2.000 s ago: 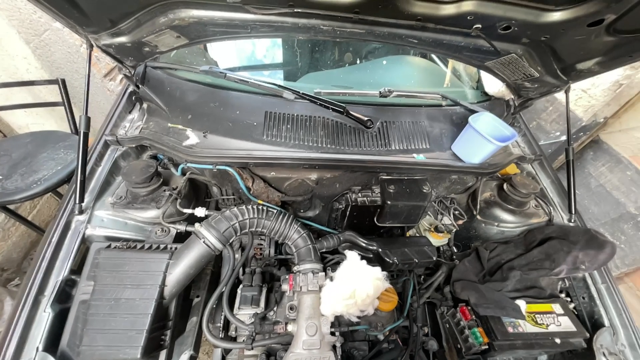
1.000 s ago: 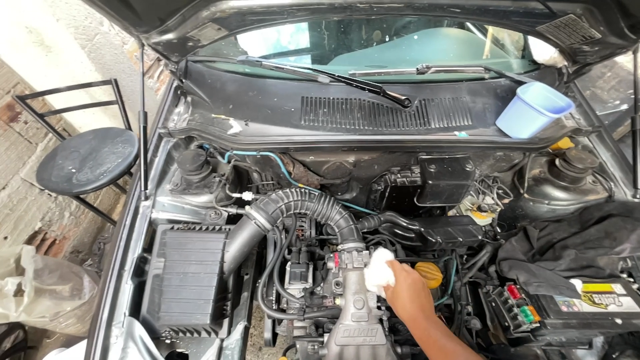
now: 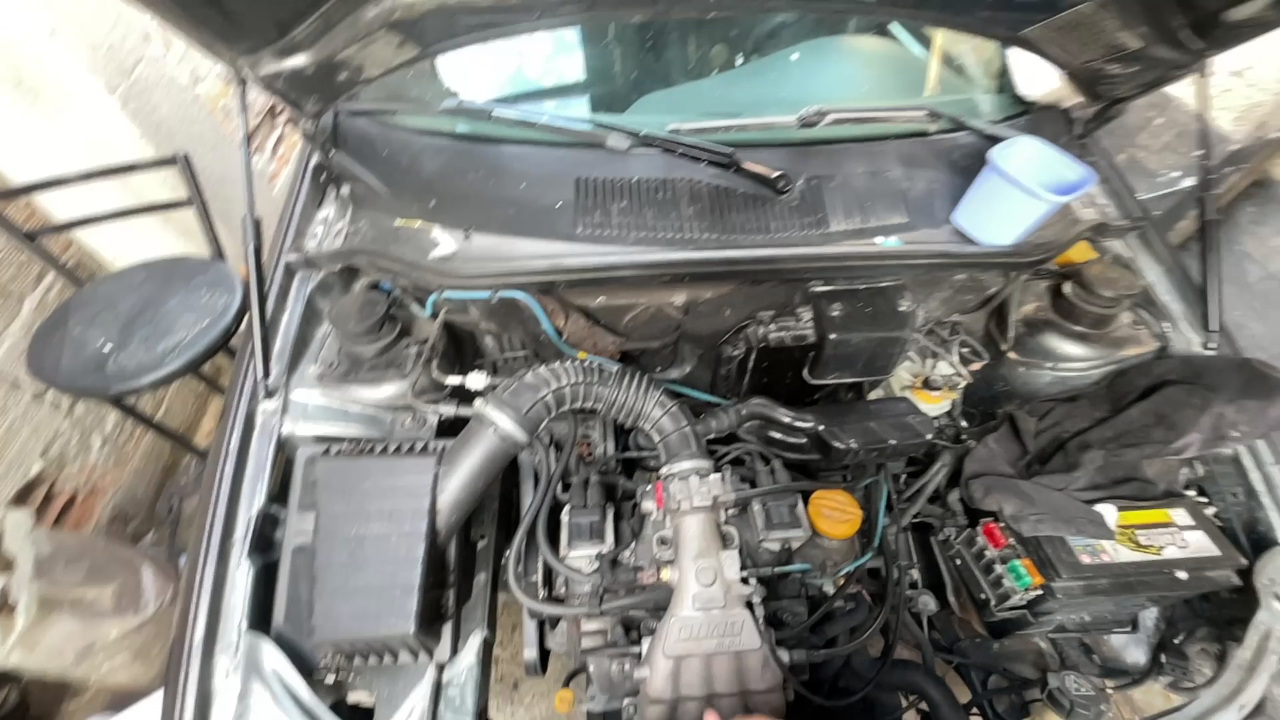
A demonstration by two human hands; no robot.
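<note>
At the bottom edge of the head view, a sliver of a fingertip, seemingly of my right hand [image 3: 738,715], shows by the cast metal intake manifold [image 3: 712,640]. The rest of that hand is cut off, so what it holds is hidden. My left hand is out of view. A ribbed black air intake hose [image 3: 600,385] runs from the black air filter box [image 3: 368,550] to the throttle body [image 3: 692,490] above the manifold. Right of this sits the orange-yellow oil filler cap [image 3: 834,513]. No white cloth shows in this view.
A light blue plastic container [image 3: 1020,190] stands tilted on the cowl at the right. Dark cloth [image 3: 1120,430] lies partly over the car battery [image 3: 1150,560]. The raised hood [image 3: 700,12] hangs above; a black chair [image 3: 140,325] stands at the left.
The white cloth, first lying on the engine and then in my right hand, is out of view. My hand has drawn back from beside the throttle body to the bottom edge.
</note>
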